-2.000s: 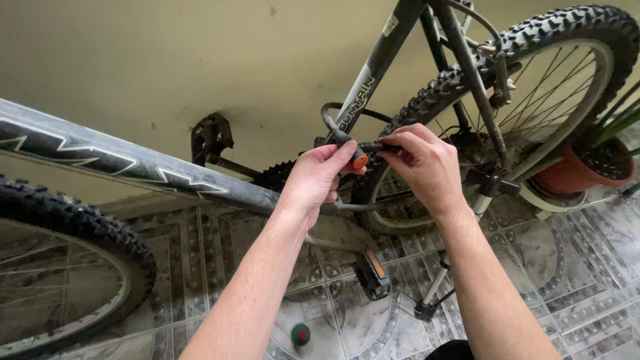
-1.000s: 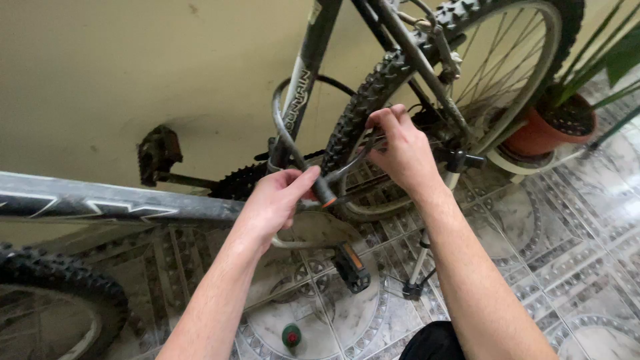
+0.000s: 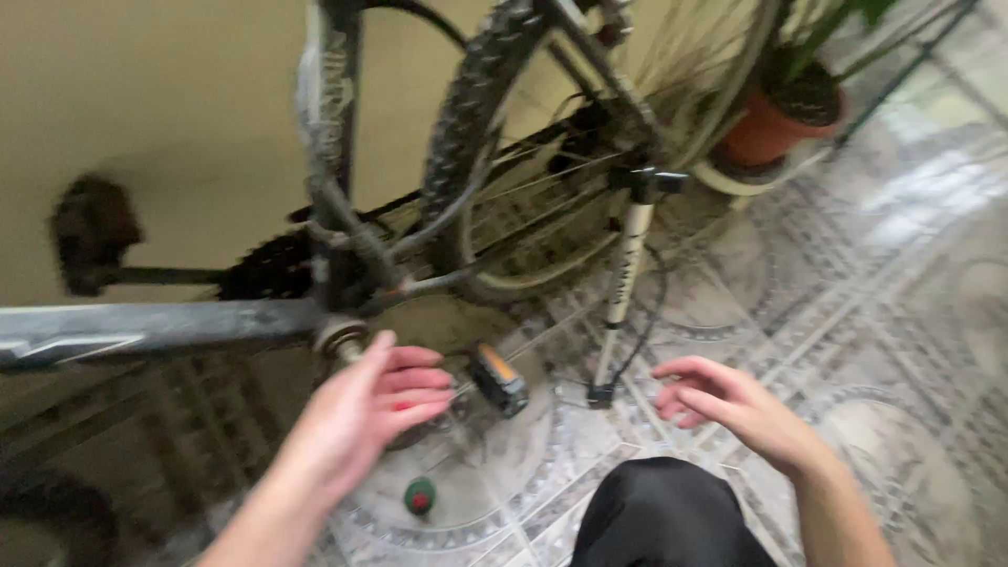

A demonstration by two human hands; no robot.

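My left hand [image 3: 378,402] is empty, its fingers apart, just below the bottom bracket of the bicycle frame [image 3: 157,327] and left of a pedal with an orange reflector [image 3: 498,379]. To the right, my right hand [image 3: 709,398] hangs over the tiles with loosely curled fingers and nothing in it. A grey cable lock [image 3: 362,236] loops around the seat tube and passes by the knobby rear tire [image 3: 472,102]. Nearest to my right hand is the foot of a white kickstand-like shaft [image 3: 624,276] with black ends. The view is blurred.
A green and red round object [image 3: 420,497] is on the tiled floor [image 3: 693,299]. Another pedal [image 3: 94,235] sticks out beside the wall. At the upper right is a potted plant in a terracotta-coloured pot [image 3: 776,126]. My dark-clad knee [image 3: 669,516] is at the bottom.
Both hands have let go of the cable lock and moved down, away from it and farther apart. The lock now hangs around the frame. The view has shifted.
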